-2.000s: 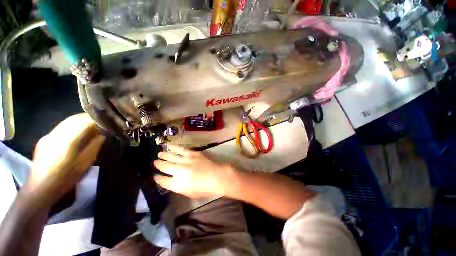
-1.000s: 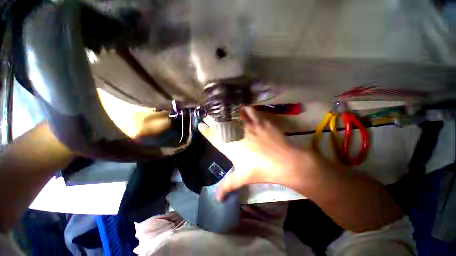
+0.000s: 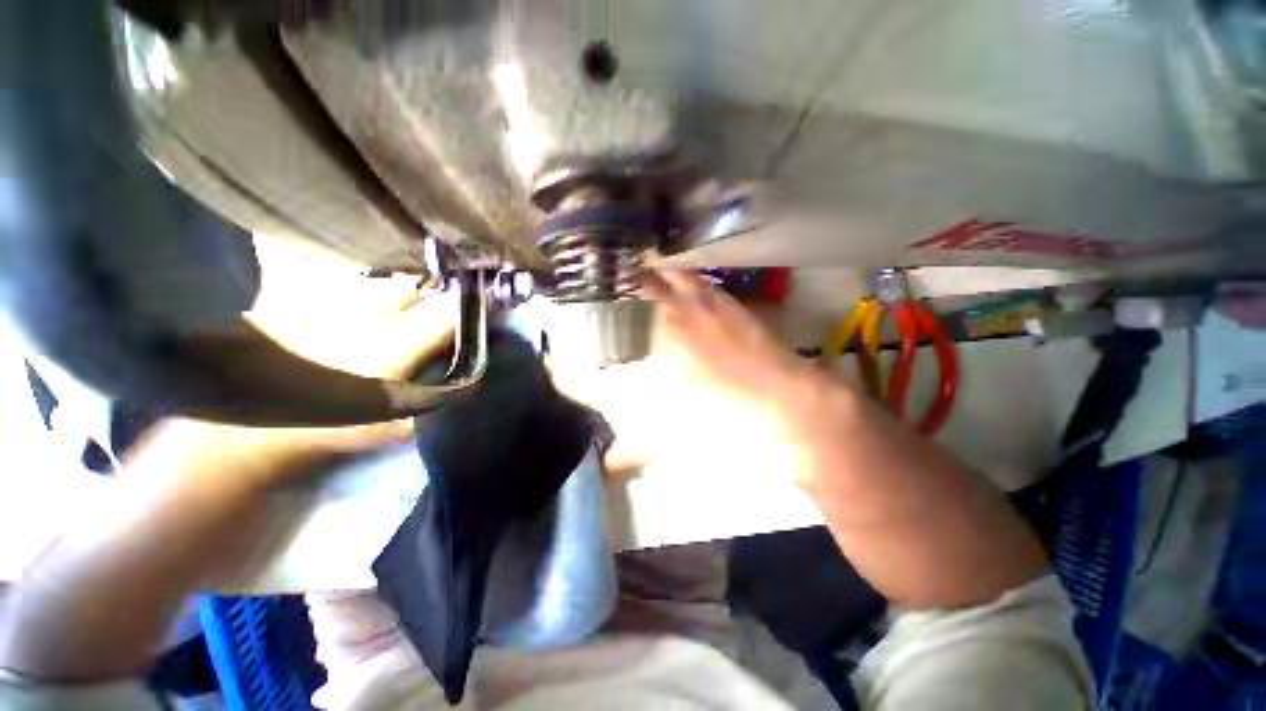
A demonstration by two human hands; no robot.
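Observation:
Black fabric (image 3: 493, 445) hangs over the front edge of the table below the machine's left end, with light grey-blue fabric (image 3: 576, 556) beside and under it. My left hand (image 3: 354, 327) is at the far side of the black fabric, partly hidden behind the curved grey arm (image 3: 278, 375). My right hand (image 3: 708, 361), washed out by glare, is right of the cream tension knob (image 3: 618, 333), with a fingertip near the black fabric's right edge. Neither hand's grip can be made out. The needle area is hidden.
The sewing machine head (image 3: 861, 125) fills the top of the view, very close. Scissors with yellow and red-orange loops (image 3: 933, 372) lie right of my right hand. A small red item (image 3: 768, 285) is under the machine. Blue crates (image 3: 247, 646) show at lower left and right.
The view has moved in close to the machine head since the earliest frame. The black fabric now hangs lower over the lap, and the grey-blue piece has left my right hand's fingertips.

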